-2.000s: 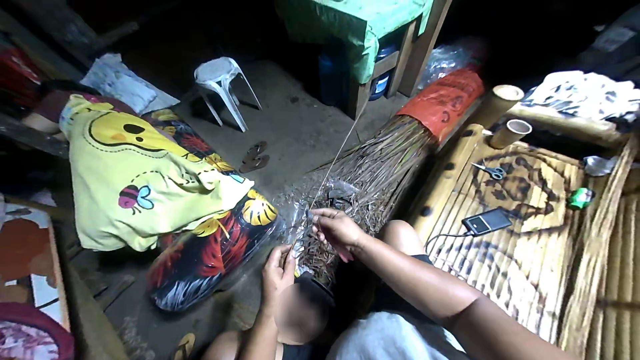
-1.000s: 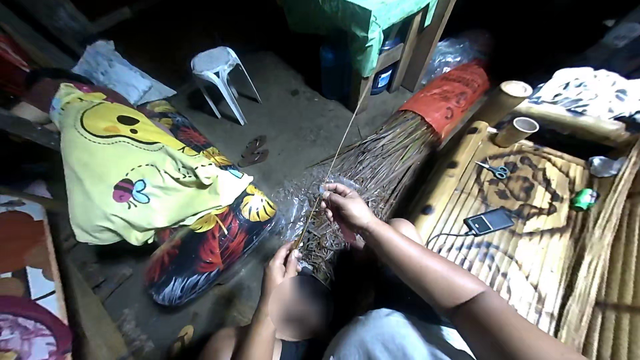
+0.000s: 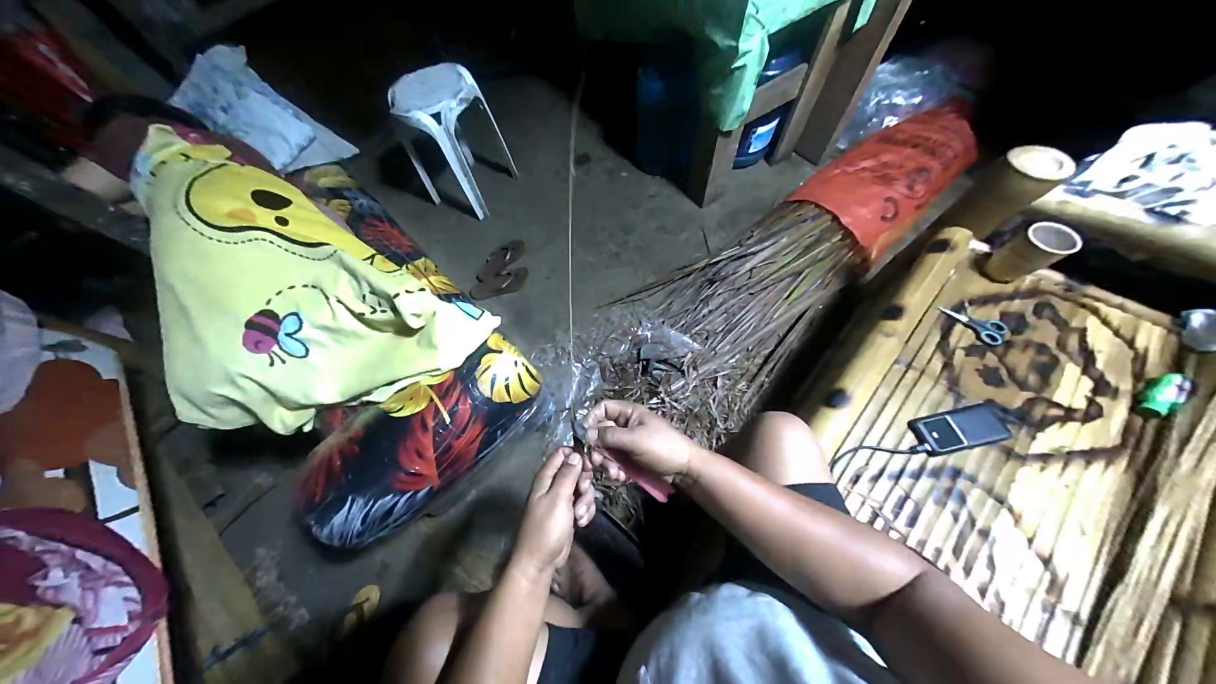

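A long thin plant strip (image 3: 572,237) rises almost straight up from between my hands, above my lap. My left hand (image 3: 560,499) pinches its lower end between thumb and fingers. Touching or nearly touching it, my right hand (image 3: 632,442) closes around a small dark object, perhaps a blade, at the strip; the fingers hide most of it. Something pink or red (image 3: 651,484) shows under the right palm. Beyond the hands, thin strips and scraps (image 3: 679,380) lie on clear plastic, beside a bundle of long dry stalks (image 3: 760,275) partly wrapped in a red sack (image 3: 888,176).
At right, a bamboo bench (image 3: 893,399) bears scissors (image 3: 988,331), a black device with a cable (image 3: 959,427), a cut bamboo tube (image 3: 1040,249) and a green crumpled wrapper (image 3: 1164,393). Left lies a plastic-wrapped floral roll (image 3: 418,456) under a yellow cloth (image 3: 313,332). A white stool (image 3: 442,104) and slippers (image 3: 499,269) stand beyond.
My hands have come together; one second ago the right hand was higher and apart from the left. The strip, slanted to the right before, now stands nearly upright.
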